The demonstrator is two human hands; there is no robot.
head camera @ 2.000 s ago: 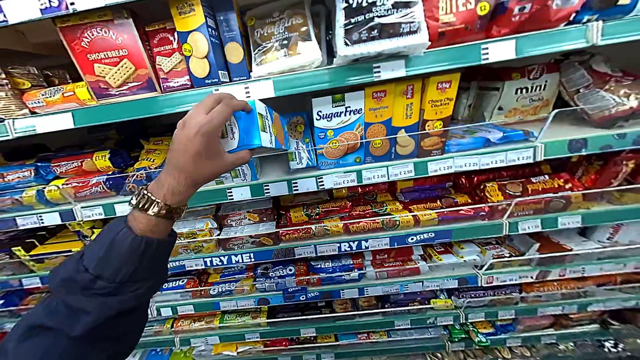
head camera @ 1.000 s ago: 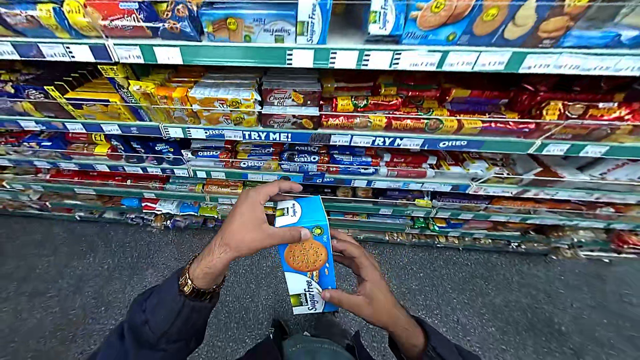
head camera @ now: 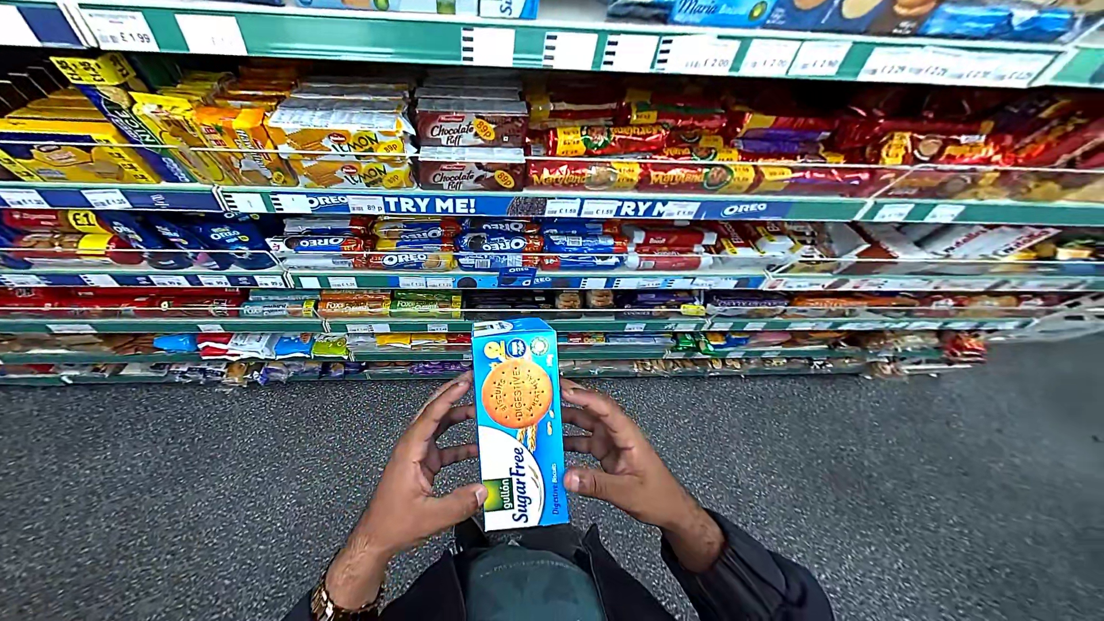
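Note:
A blue and white box of Gullón sugar-free digestive biscuits [head camera: 520,423] is held between both hands, its long side pointing away from me and its printed front facing up. My left hand [head camera: 423,470] grips the box's left edge, with the thumb near the lower corner and the fingers behind the side. On the right edge, my right hand [head camera: 623,457] presses with thumb and fingertips. A gold-coloured watch [head camera: 343,595] circles my left wrist. Both sleeves are dark.
Shelves of packed biscuits stand ahead, with a green price rail [head camera: 345,39] at the top. Chocolate puff packs [head camera: 470,129], lemon biscuit packs [head camera: 345,142] and Oreo rolls [head camera: 414,259] fill lower rows behind thin guards. Speckled grey floor [head camera: 216,474] lies below the hands.
Two seconds ago my left hand held a blue box at the upper shelf; now both hands hold it low, over the floor. Since one second ago the box has turned more upright in view.

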